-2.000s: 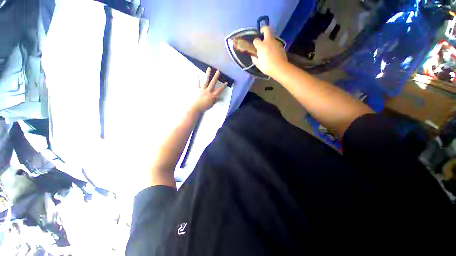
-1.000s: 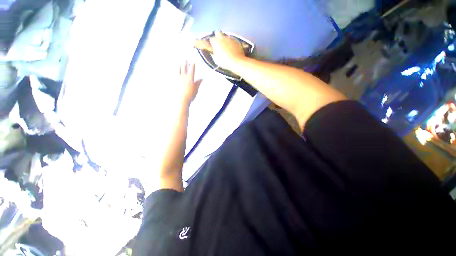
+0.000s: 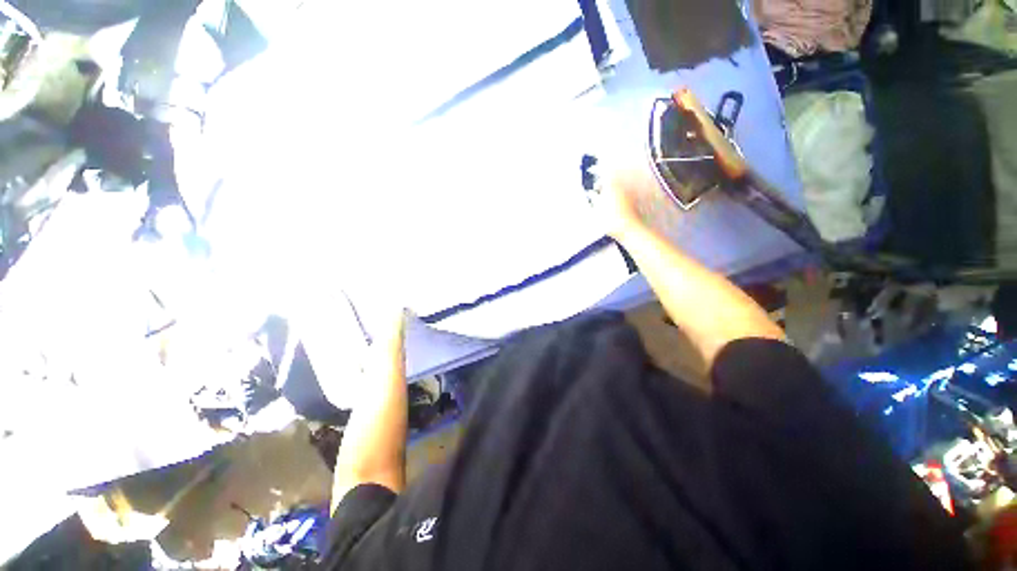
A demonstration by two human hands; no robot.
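Note:
A large, overexposed white fabric panel (image 3: 491,201) lies on the blue-lavender table. One dark line (image 3: 513,288) runs along its near side and another (image 3: 513,69) across its far part. The steam iron (image 3: 686,156), with brown-orange handle, rests on the table right of the panel, out of my hands. My right hand (image 3: 613,201) is at the panel's right edge, beside a small dark patch; its fingers are washed out by glare. My left forearm (image 3: 379,402) reaches to the panel's near left side; the left hand is lost in the glare.
The black iron hose (image 3: 786,212) runs off right over the table edge. A dark rectangular pad (image 3: 691,31) lies at the far right corner. Pale cloth (image 3: 834,162) and dark cloth lie beyond the table's right side. Blue plastic (image 3: 892,390) is at lower right, with fabric piles at left.
The view has turned and shifted right. My right hand has let go of the iron, which now stands at the right, and is at the panel edge. My left hand appears nearer the panel's near side.

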